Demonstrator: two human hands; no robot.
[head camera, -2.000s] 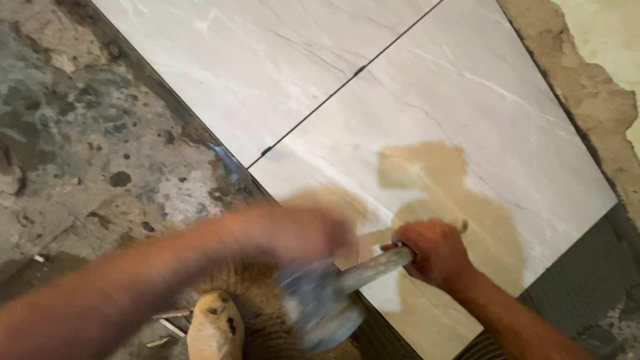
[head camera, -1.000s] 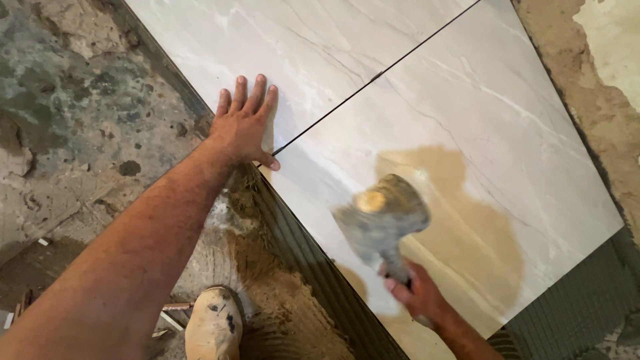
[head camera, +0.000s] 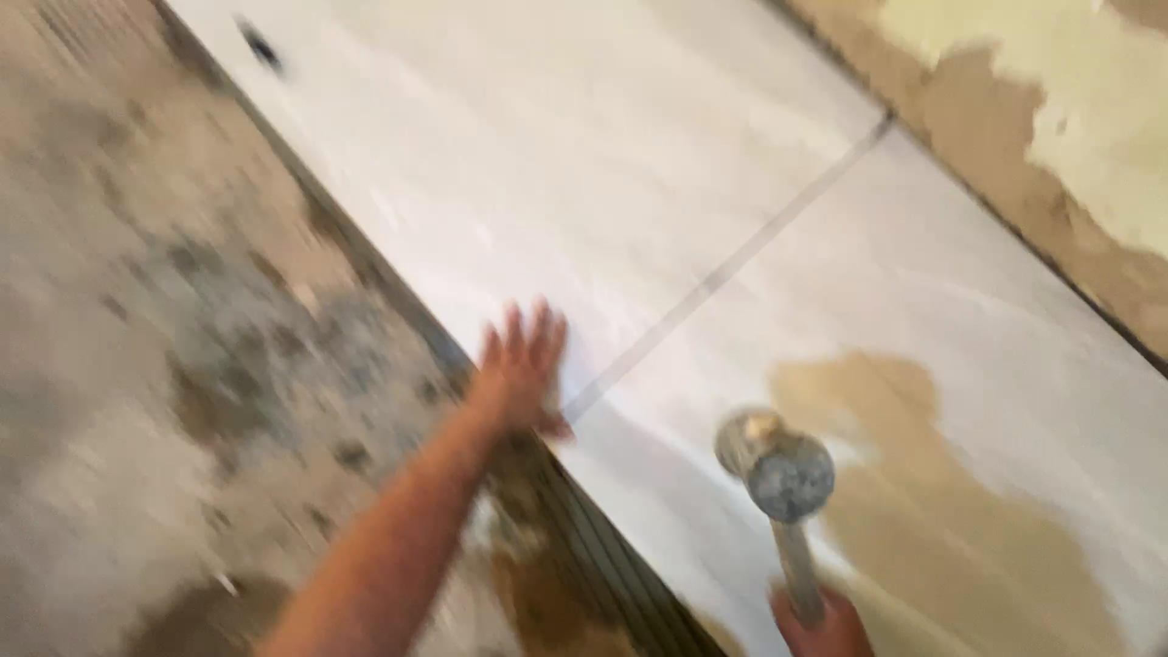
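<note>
My left hand (head camera: 520, 374) lies spread on the edge of a pale, marble-look floor tile (head camera: 547, 201), beside the joint (head camera: 703, 290) with the neighbouring tile (head camera: 922, 265). Nothing is held in it. At the lower right my right hand (head camera: 821, 625) grips the handle of a mallet (head camera: 776, 465). The mallet's greyish, round head is over the nearer tile; whether it touches cannot be told. The picture is blurred by motion.
Rough, stained floor (head camera: 228, 365) runs along the left. Ridged adhesive (head camera: 602, 547) borders the nearer tile's left edge. A small dark object (head camera: 260, 44) is on the far tile. Bare tan and yellowish patches (head camera: 995, 119) lie at the upper right.
Two seconds ago both hands were near the mallet; by one second ago my left hand was flat at the joint, where it still is. The view has shifted towards the far tile.
</note>
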